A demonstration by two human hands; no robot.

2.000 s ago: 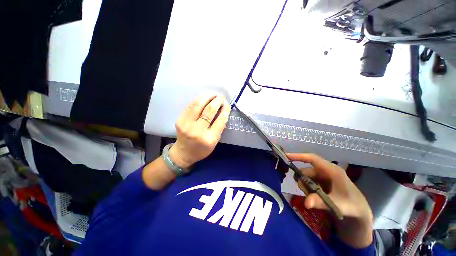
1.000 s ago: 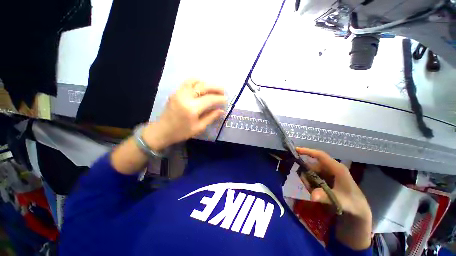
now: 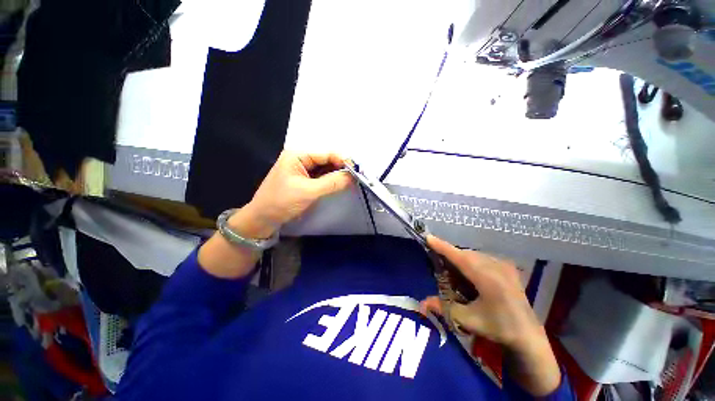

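Observation:
The black fabric panel [image 3: 247,102] lies on the white table, with its pale layer [image 3: 345,86] to the right. A narrow dark strip [image 3: 419,117] runs along the pale edge. My left hand [image 3: 294,188] pinches the pale piece near its lower corner. My right hand [image 3: 482,294] holds the shears [image 3: 404,218] by their wrapped handles. The blades point up-left and their tips reach my left fingertips. The tips overlap a small dark bit of strip there; whether they are closed on it I cannot tell.
The sewing machine head [image 3: 611,47] stands at upper right. A dark fuzzy strip [image 3: 641,149] and small dark-handled tools [image 3: 670,106] lie right of it. Black cut pieces [image 3: 78,86] are heaped at left. The ruler-marked table edge [image 3: 517,223] crosses below; a red basket [image 3: 682,356] sits lower right.
The black panel and pale piece have shifted right. My left hand, away from the strip one second ago, now pinches the edge. The shears have swung left, with their tips at my left fingers.

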